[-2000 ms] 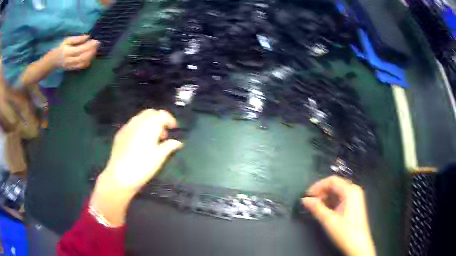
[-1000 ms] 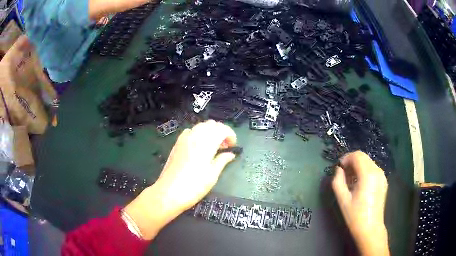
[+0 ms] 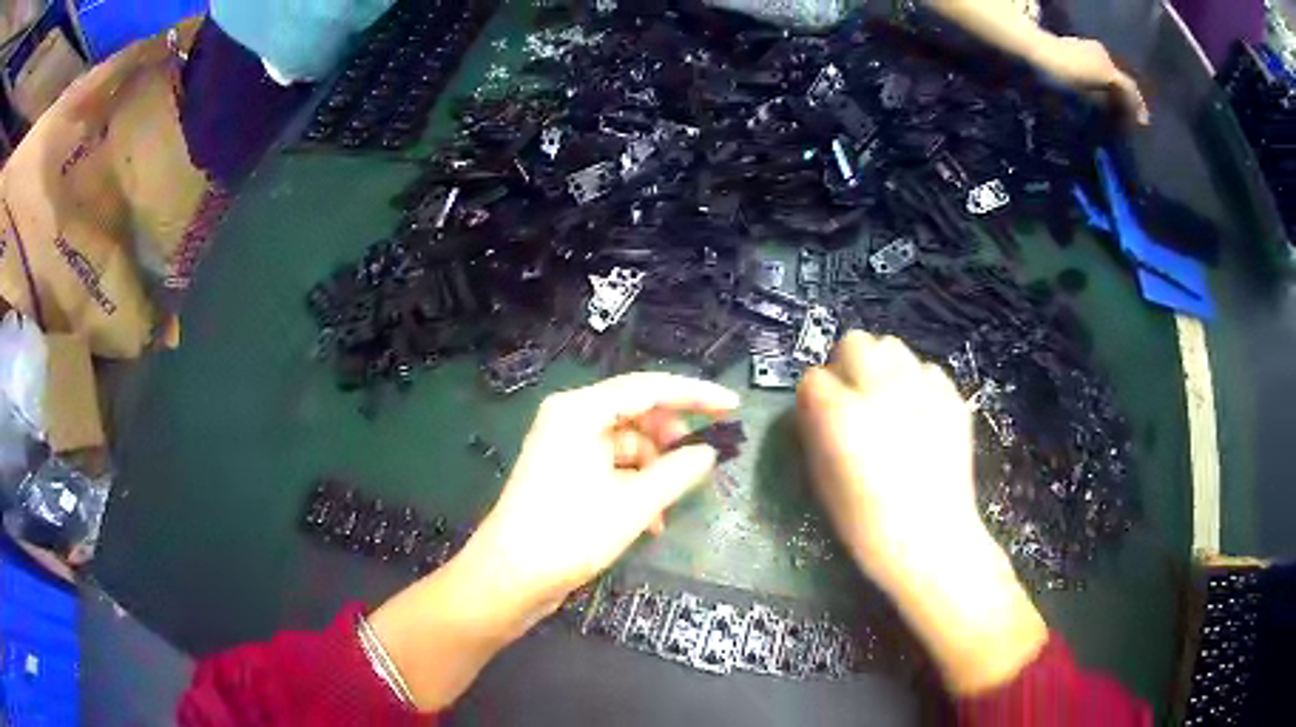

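Observation:
My left hand (image 3: 590, 476) holds a small black plastic piece (image 3: 722, 438) between thumb and fingers, above the green bench. My right hand (image 3: 888, 440) is just right of it, fingers bent down at the near edge of the heap of black parts (image 3: 682, 185); its fingertips are hidden, so I cannot tell what it holds. Tiny silvery bits (image 3: 739, 540) lie on the green surface between my hands. A row of black units (image 3: 725, 635) runs along the near edge, partly behind my left forearm.
Another person's arm (image 3: 1059, 57) reaches over the heap at the far right; a teal sleeve is at upper left. Black trays (image 3: 391, 85) lie at upper left. Blue pieces (image 3: 1158, 256) and a pale strip (image 3: 1198, 426) are at right. Brown sacks (image 3: 85, 227) stand left of the bench.
My right hand has moved from the right side inward and forward, next to my left hand. My left hand has shifted slightly right with the black piece. The other person's arm now reaches to far right.

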